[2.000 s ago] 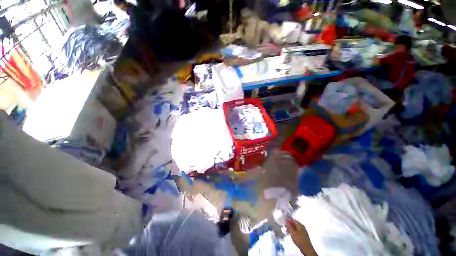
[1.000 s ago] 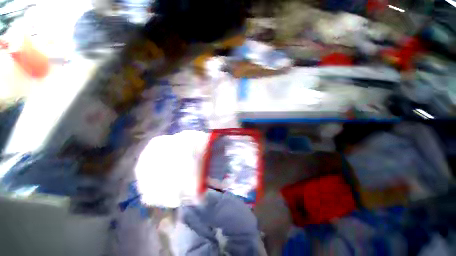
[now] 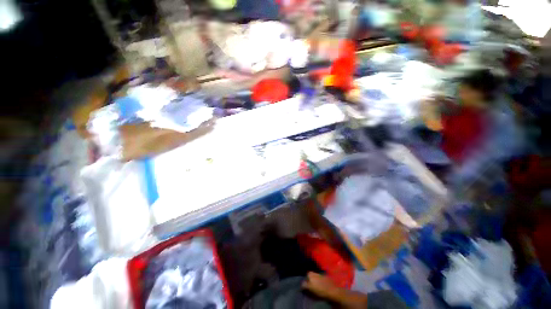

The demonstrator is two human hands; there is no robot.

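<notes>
My right hand (image 3: 325, 286) shows small and blurred at the bottom edge, reaching in from the right beside a dark grey rounded shape (image 3: 281, 294). Whether it holds anything cannot be told. My left hand is out of the picture. A red crate (image 3: 222, 265) filled with pale blue-white cloth (image 3: 184, 274) stands at the lower left. A long white table (image 3: 223, 151) with a blue front edge lies ahead, with small items and a dark strip on it.
A red stool-like object (image 3: 331, 259) is just beyond my right hand. A carton (image 3: 382, 246) with pale cloth stands right of it. White cloth (image 3: 483, 274) lies on the floor at lower right. A person in red (image 3: 464, 130) is at the right. Brown board (image 3: 160, 140) lies at the table's left end.
The view has swung right and closer to the white table. The red crate has shifted to the lower left. The grey-blue cloth at bottom centre is gone, and my right hand has entered at the bottom.
</notes>
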